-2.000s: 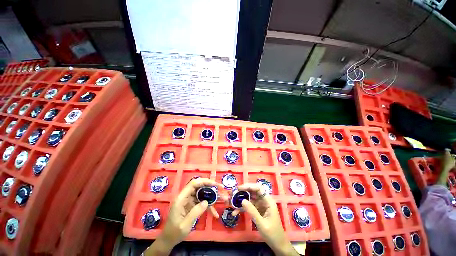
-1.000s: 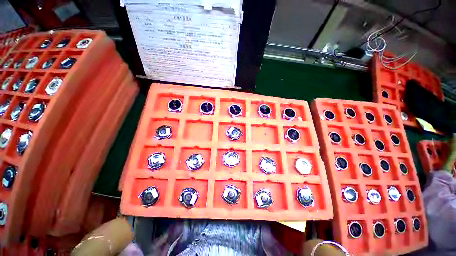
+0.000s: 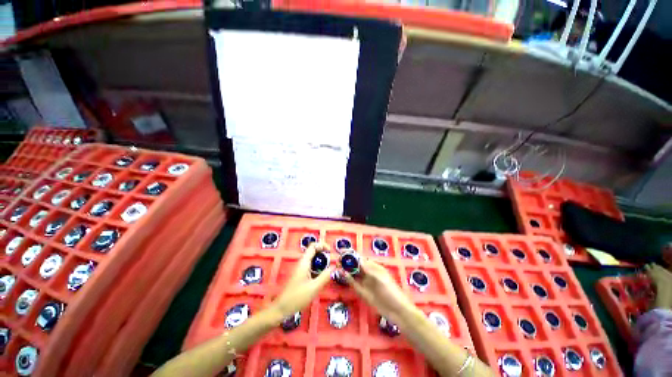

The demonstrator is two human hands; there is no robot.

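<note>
My left hand [image 3: 301,286] holds a round watch head [image 3: 319,262] with its black dial showing. My right hand [image 3: 374,283] holds a second watch head [image 3: 350,261], also dial up, close beside the first. Both hands are above the red-orange working tray [image 3: 254,223]. Its back row holds black-dial watch heads; silver case backs lie in pockets nearer me. My hands and forearms hide some pockets, and the tray's near edge is out of the picture.
Stacked red-orange trays [image 3: 158,258] stand at left. A printed sheet [image 3: 291,121] on a black board stands behind. The right-hand tray [image 3: 451,243] lies beside the working tray. Farther right are a black cloth or pouch [image 3: 600,227], white cable [image 3: 506,163] and another person's hand [image 3: 660,283].
One second ago both hands were low at the picture's bottom edge. Now they are raised over the tray, each with a watch head. The camera view has tilted up.
</note>
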